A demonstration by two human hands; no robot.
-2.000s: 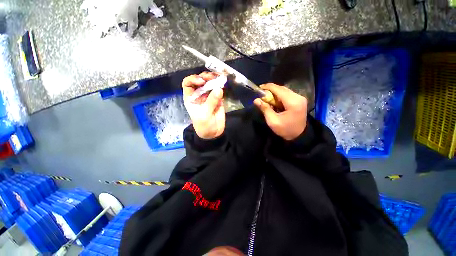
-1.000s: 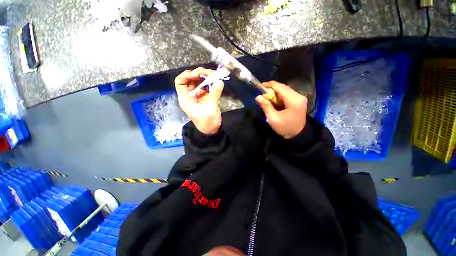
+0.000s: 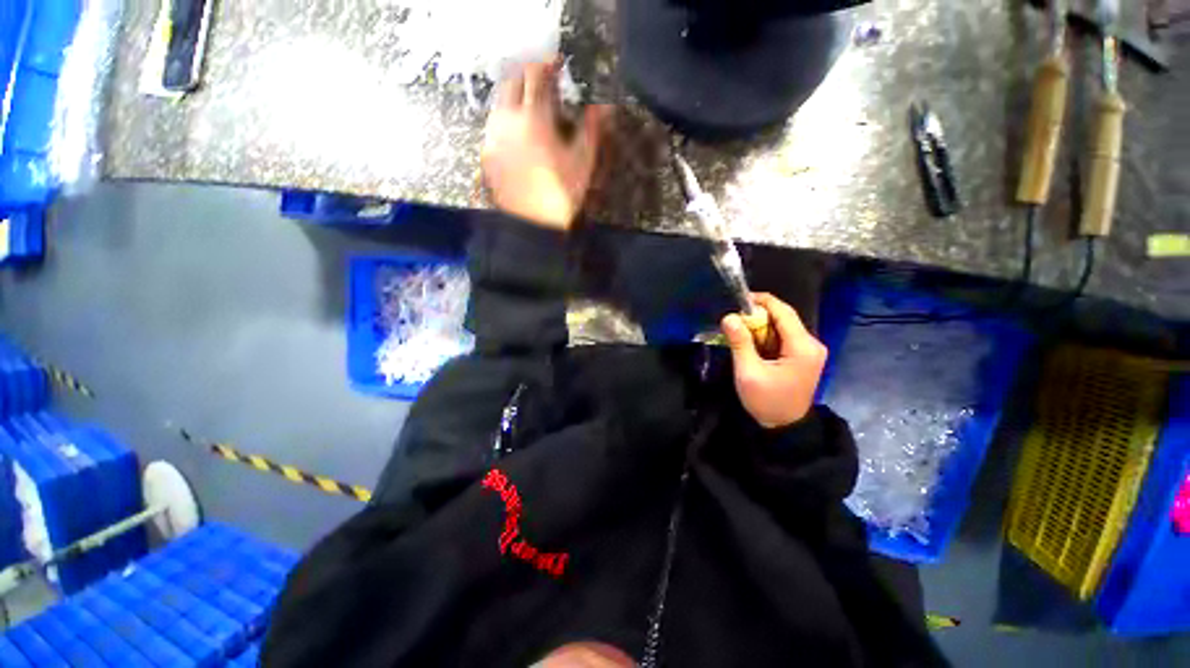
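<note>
My right hand (image 3: pixel 779 363) is closed on the handle of a soldering iron (image 3: pixel 717 232), whose thin tip points up and left over the bench edge. My left hand (image 3: pixel 538 150) is stretched over the speckled bench (image 3: pixel 300 144), with its fingertips at the near edge of the pile of whitish plastic pieces (image 3: pixel 489 39). The hand is slightly blurred, and I cannot tell whether its fingers hold a piece.
A black round object (image 3: pixel 731 65) stands at the far side. Black nippers (image 3: pixel 934 159) and two wooden-handled irons (image 3: pixel 1041 131) lie right. Below the edge are a smaller blue bin (image 3: pixel 366 326), a larger blue crate (image 3: pixel 966 502) and a yellow crate (image 3: pixel 1083 470).
My left hand has left the spot beside the iron and reached forward to the pile; the piece it held is no longer visible there. The view has shifted, showing more of the bench's right side.
</note>
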